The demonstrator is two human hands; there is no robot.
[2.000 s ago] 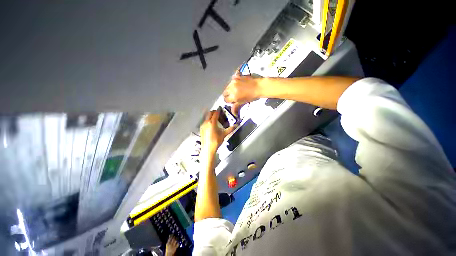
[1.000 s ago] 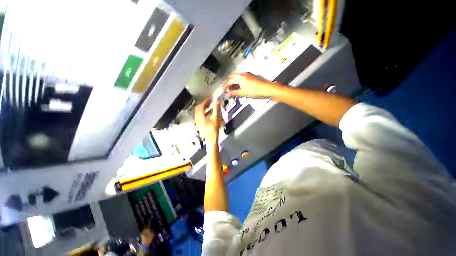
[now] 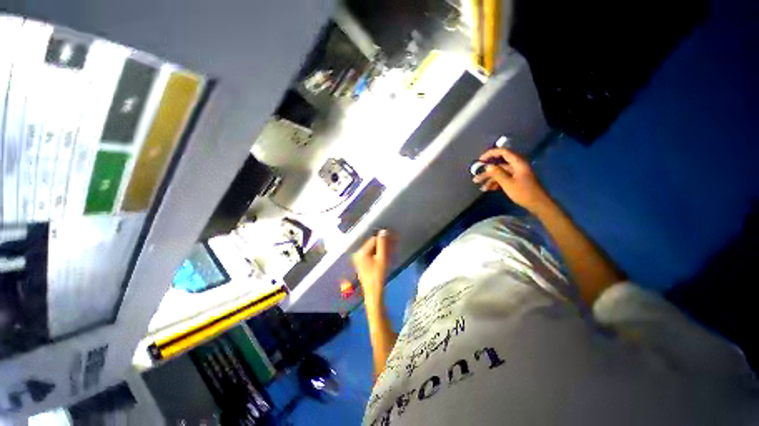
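Observation:
My left hand is over the sloping grey front panel, with its fingers bent and close together. I cannot tell whether it touches a button. My right hand is at the panel's other end, fingers slightly apart and bent, at a round white button. I see nothing held in it. A dark square fixture with a round centre sits on the bright machine bed, away from both hands, with a thin cable near it.
A red emergency stop is beside my left hand. Yellow light-curtain bars flank the opening. A lit screen is at the left. A light blue item lies on the bed. Black trays stand beyond the machine's lower left end.
Both hands have left the fixture on the bed and moved out to the front panel, the right one farther to the right. The fixture is now uncovered. The camera view has shifted.

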